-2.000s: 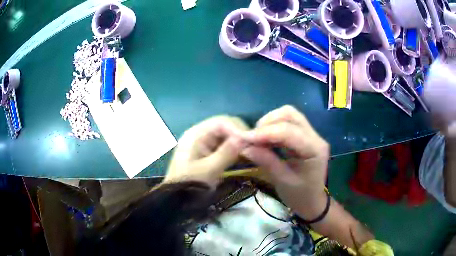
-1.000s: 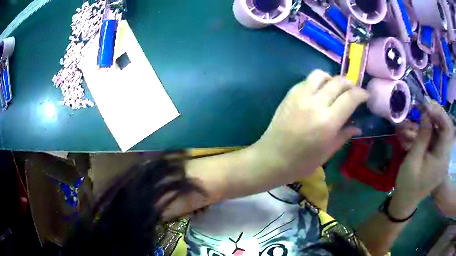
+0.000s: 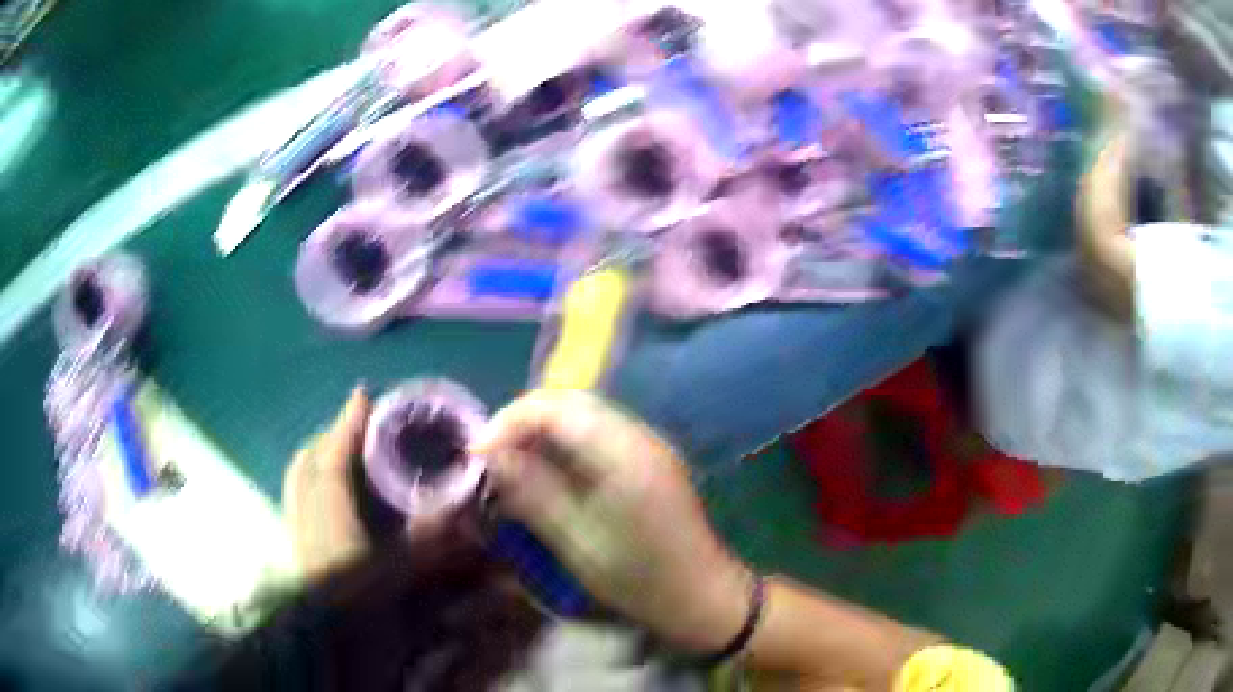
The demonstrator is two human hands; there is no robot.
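Observation:
The frame is blurred. A pink fan unit (image 3: 388,476) is held between my hands near the table's edge, its round dark-centred head facing up. Its handle, with a dark blue battery (image 3: 538,565), slants down to the right under my right hand. My left hand (image 3: 325,498) is against the left side of the head, partly hidden by dark hair below. My right hand (image 3: 602,503) grips the unit from the right, fingertips at the head's right rim. Any small part in my fingers cannot be made out.
Many pink units (image 3: 717,257) crowd the back and right; one shows a yellow battery (image 3: 584,329) just beyond my right hand. A white card (image 3: 203,521), a small-part heap (image 3: 79,466) and another unit (image 3: 102,300) lie left. Another person's sleeve (image 3: 1082,358) is right, near a red object (image 3: 879,473).
The view has swung right. My right hand has come back from the right and my left hand from the pile. A fan unit is now held between them.

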